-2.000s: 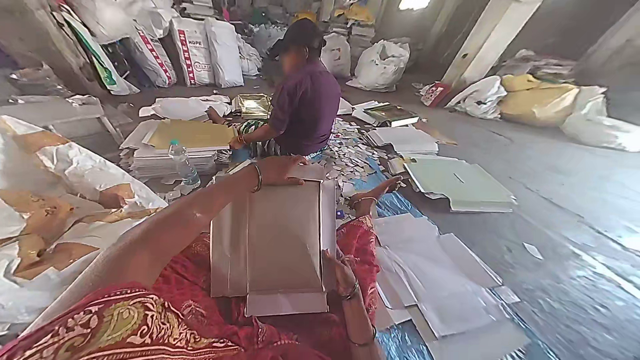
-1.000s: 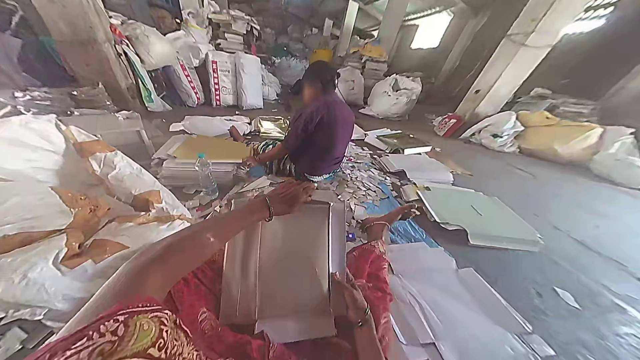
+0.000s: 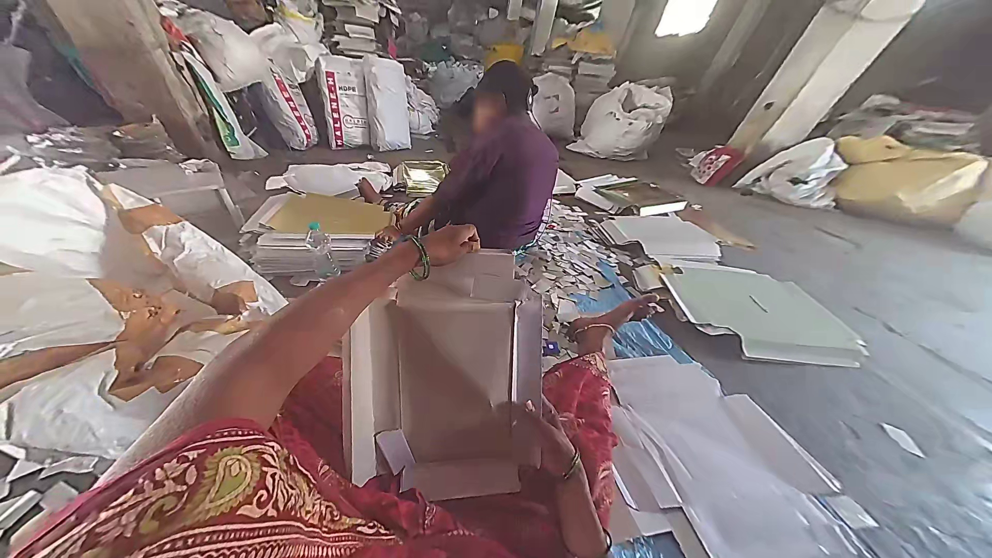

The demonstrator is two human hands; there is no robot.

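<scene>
A creased cardboard box blank (image 3: pixel 457 372) with raised side flaps lies on my lap, over red patterned cloth. My left hand (image 3: pixel 453 244) is at its far edge, fingers curled beside the top flap; whether they pinch the board cannot be told. My right hand (image 3: pixel 546 438) grips the right flap near the lower corner. A small loose-looking flap (image 3: pixel 395 451) stands at the lower left corner. To the right of my lap lie flat white sheets (image 3: pixel 697 434), overlapping on blue plastic sheeting.
A person in a purple shirt (image 3: pixel 504 178) sits ahead, near scattered card pieces (image 3: pixel 570 248). Stacked boards (image 3: pixel 310 252) and a plastic bottle (image 3: pixel 322 252) stand ahead left. Pale green boards (image 3: pixel 763 314) lie right. Crumpled white wrapping (image 3: pixel 116 310) covers the left side.
My left hand has shifted from lying over the blank's top edge to a curled position there. A small flap now stands at the lower left corner. My right hand stays at the right side.
</scene>
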